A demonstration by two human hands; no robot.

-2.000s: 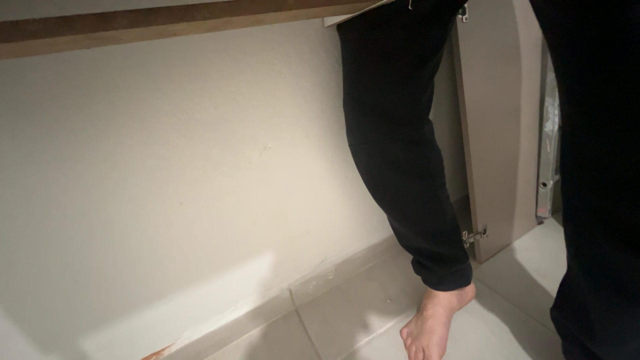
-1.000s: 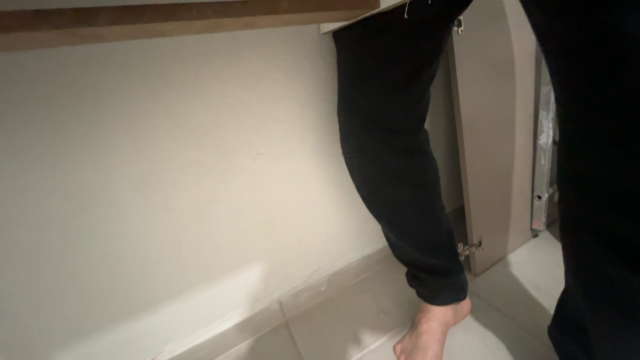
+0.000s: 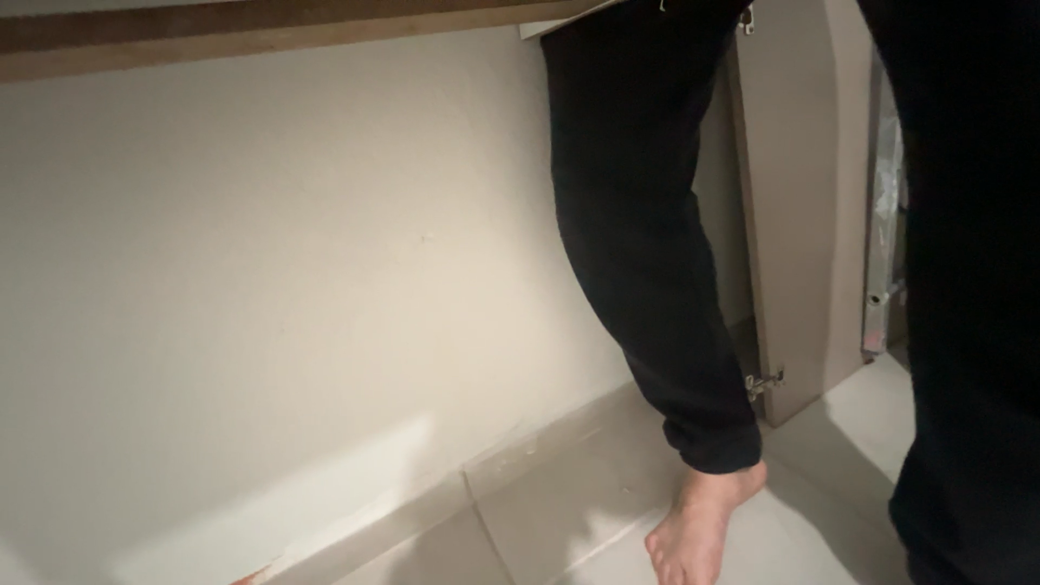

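Note:
Neither my left hand nor my right hand shows in the head view, so what they hold or touch is hidden. Two legs in black trousers [image 3: 642, 203] stand at the centre and right. A bare foot [image 3: 695, 520] rests on the tiled floor [image 3: 569, 496] below the nearer trouser cuff. Across the upper left runs the wooden edge of a board [image 3: 284, 32], with a pale panel edge [image 3: 561, 23] at its right end, against the leg.
A plain light wall [image 3: 325, 244] fills the left, with a tile skirting [image 3: 390, 520] at its foot. Behind the leg stands a grey-brown cabinet door [image 3: 796, 203] with metal hinges [image 3: 764, 382]. A metal rail [image 3: 881, 227] stands upright beside it.

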